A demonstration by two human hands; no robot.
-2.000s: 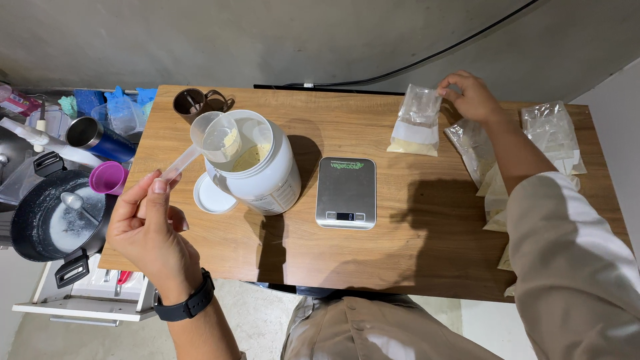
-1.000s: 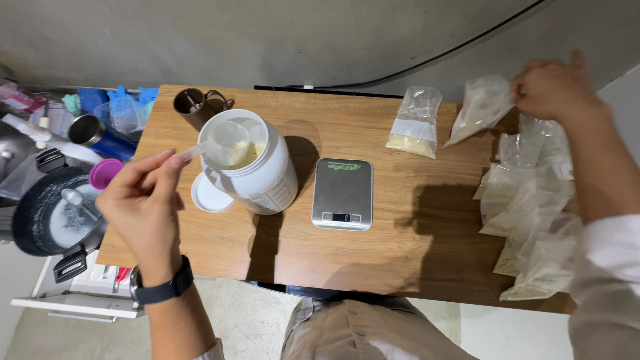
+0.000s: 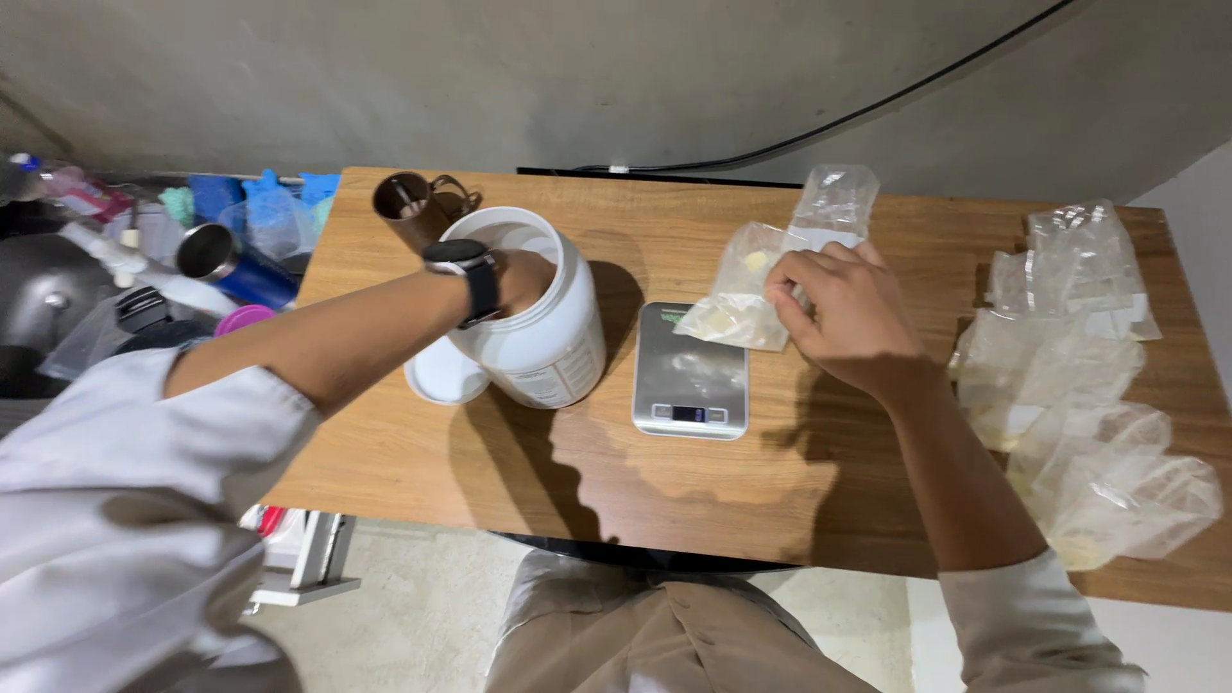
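My left hand point(image 3: 523, 279) reaches through the mouth of a white plastic tub point(image 3: 549, 356); its fingers are hidden inside, so what they hold does not show. The tub's round white lid point(image 3: 446, 373) lies beside its base. My right hand point(image 3: 842, 308) pinches a clear plastic bag of pale powder point(image 3: 741, 298), which hangs over the upper right part of a digital kitchen scale point(image 3: 690, 371). Behind this hand another clear bag point(image 3: 835, 202) lies on the wooden table. Several more bags of pale powder point(image 3: 1049, 366) lie along the table's right side.
A brown mug point(image 3: 412, 207) stands behind the tub. At the left are a blue steel tumbler point(image 3: 236, 265), a purple cup point(image 3: 244, 320), a sink point(image 3: 48, 289) and an open drawer point(image 3: 308, 563) below the table. A black cable point(image 3: 818, 130) runs along the wall.
My left hand has gone down into the tub; earlier it held a clear scoop at the tub's mouth. My right hand has brought a bag from the table's right side leftward to the scale.
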